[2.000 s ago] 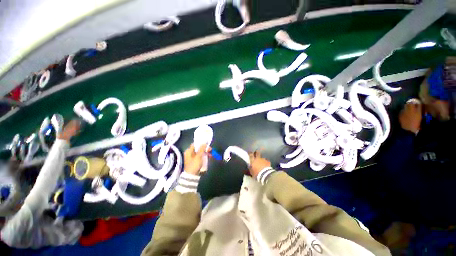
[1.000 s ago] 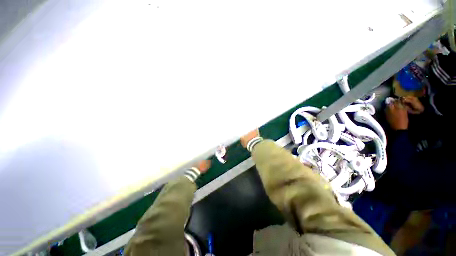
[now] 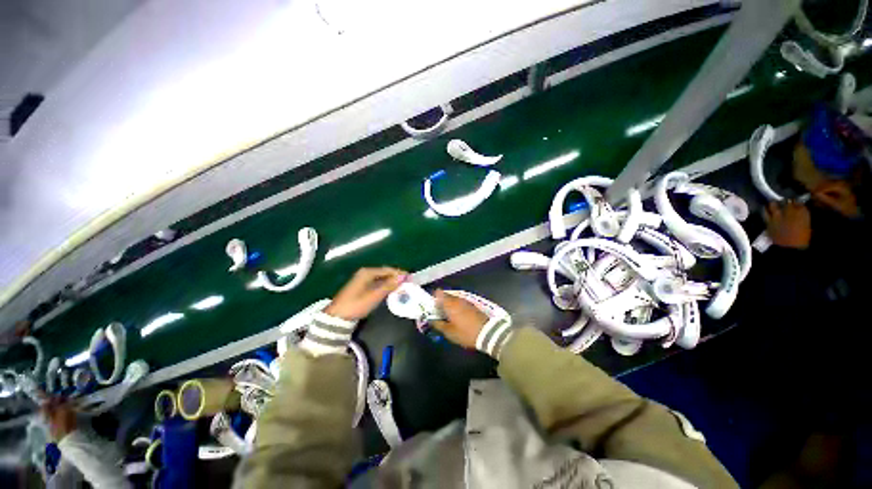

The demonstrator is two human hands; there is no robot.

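Observation:
My right hand (image 3: 461, 320) holds a white curved housing by its round end (image 3: 405, 300), above the black ledge. The curved arm extends behind my right fingers, partly hidden. A blue bit shows under that hand. My left hand (image 3: 361, 294) is at the upper edge of the round end, its fingertips pinched on a thin reddish lead wire (image 3: 405, 279); the detail is small and blurred. A white curved piece (image 3: 382, 411) and a blue cylinder (image 3: 386, 361) lie on the ledge below my left hand.
A large pile of white units (image 3: 626, 277) lies at right, a smaller pile (image 3: 250, 387) at left, partly behind my left sleeve. White units lie on the green belt (image 3: 363, 215). A grey support (image 3: 703, 91) slants down at right. A white shelf (image 3: 239, 105) overhangs. Neighbours' hands show at both sides.
The view has tilted back from the shelf. Both hands have come back from the belt area to the ledge, now together on one white housing. White pieces lie on the belt ahead.

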